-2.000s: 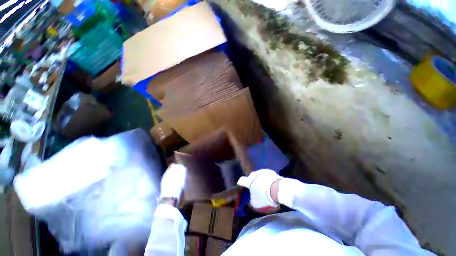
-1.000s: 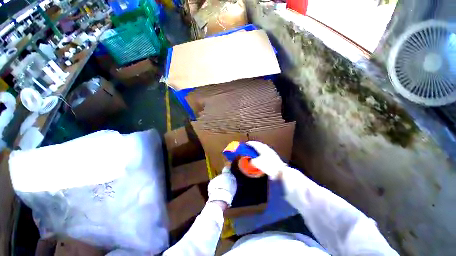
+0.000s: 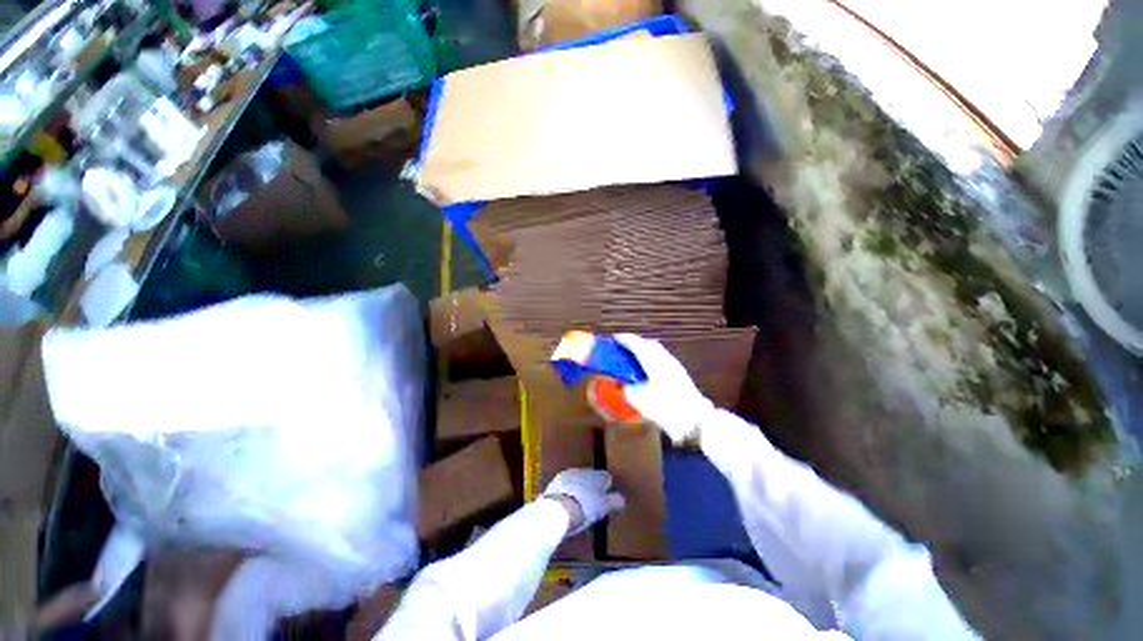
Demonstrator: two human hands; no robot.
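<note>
My right hand [image 3: 664,392], in a white glove, holds the blue and orange-red tape gun [image 3: 599,369] above the far end of the small brown carton [image 3: 636,495]. The carton lies on a blue-grey work surface [image 3: 706,507], with two flaps folded in and a dark gap between them. My left hand [image 3: 584,496], also gloved, rests on the left flap with its fingers apart. The stack of flat cartons [image 3: 608,263] leans just beyond the carton.
A yellow crate edge [image 3: 530,438] runs left of the carton. Brown boxes [image 3: 466,486] lie farther left beside a large white bundle [image 3: 238,426]. A cardboard sheet [image 3: 583,119] covers the blue crate [image 3: 466,238]. A stained wall [image 3: 865,288] stands at right.
The carton opening, seen dark a second ago, now shows two folded flaps. My left hand has moved down onto a flap. The tape gun stays in my right hand, slightly higher in view.
</note>
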